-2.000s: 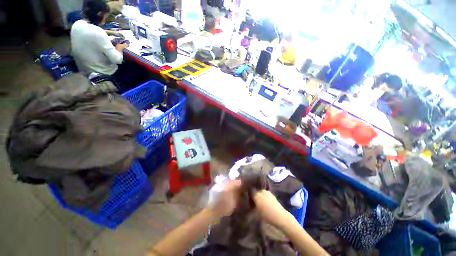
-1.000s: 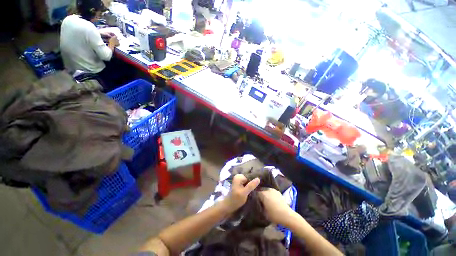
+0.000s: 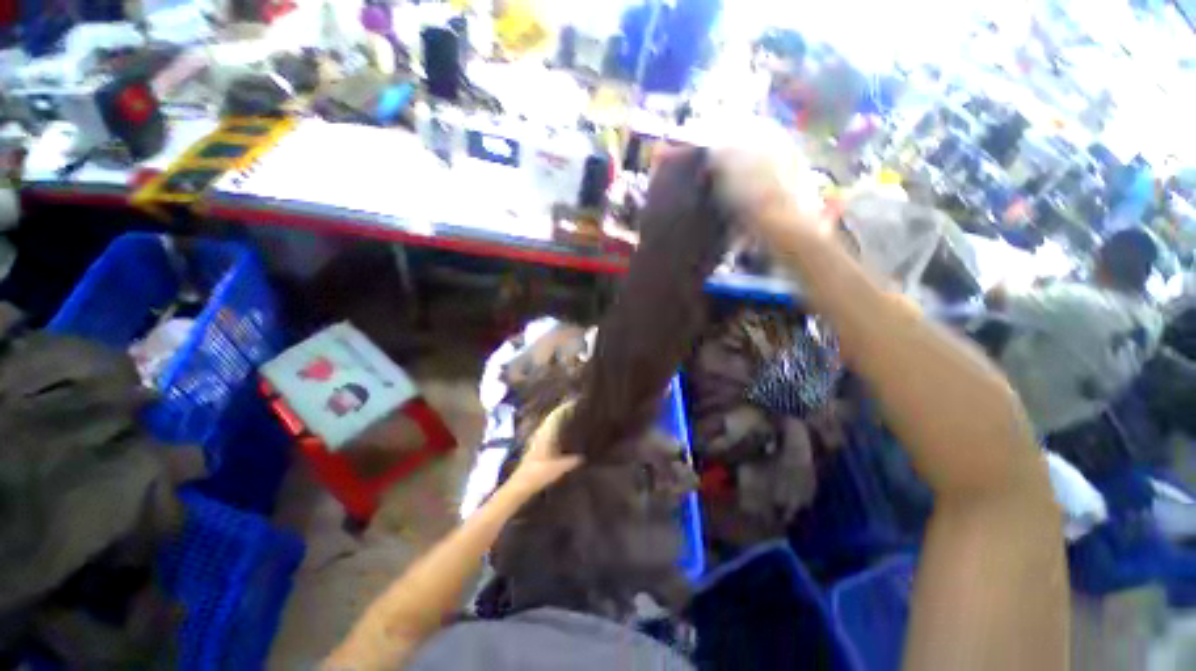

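A long dark brown garment piece [image 3: 652, 295] is stretched slantwise between my two hands in the middle of the view. My right hand [image 3: 754, 184], raised and blurred, holds its upper end. My left hand [image 3: 551, 452] grips its lower end, low over the heap. Beneath lies a heap of grey-brown garment pieces [image 3: 590, 524] with white cloth parts [image 3: 492, 420] at its left edge. The heap sits in a blue crate [image 3: 689, 492], whose right rim shows.
A stool [image 3: 341, 380] with red legs stands left of the heap. Blue crates [image 3: 236, 315] and a dark garment pile [image 3: 79, 459] are farther left. A red-edged sewing table [image 3: 354, 171] runs across the back. Dark blue bins [image 3: 774, 610] stand lower right. A person [image 3: 1082, 341] is at right.
The view has turned right. My right hand has moved up and away from my left hand, drawing the brown piece out long between them. Before, both hands were close together over the heap.
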